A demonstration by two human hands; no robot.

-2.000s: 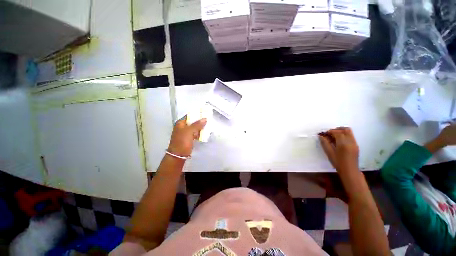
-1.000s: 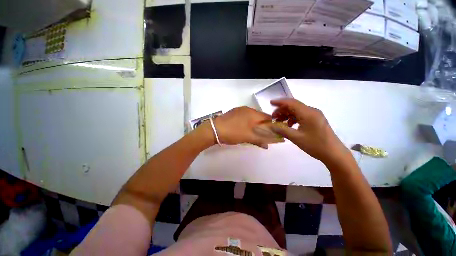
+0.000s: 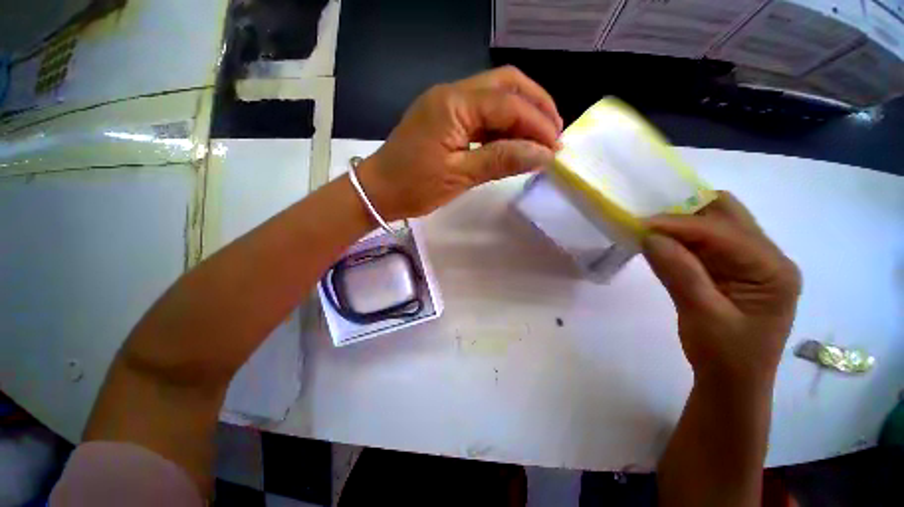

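Observation:
A pale card with bright yellow edges (image 3: 634, 163) is held up over the bench between my hands. My right hand (image 3: 724, 277) grips its lower right part. My left hand (image 3: 466, 139) has finger and thumb pinched at its left corner. An open white box base (image 3: 433, 297) lies below my left wrist, with a dark cable loop (image 3: 342, 297) around a pale rounded case (image 3: 379, 283). An open white box lid (image 3: 565, 223) lies partly hidden behind the card.
Stacked white boxes (image 3: 674, 30) stand at the back right on a black strip (image 3: 416, 69). A crumpled yellowish piece (image 3: 838, 356) lies at the right on the white bench (image 3: 555, 396). A sheet of gold dots (image 3: 57, 67) is at the far left.
My hands have moved apart and up, and the yellow-edged card now shows between them. The box base with cable and case is uncovered. The view has shifted closer.

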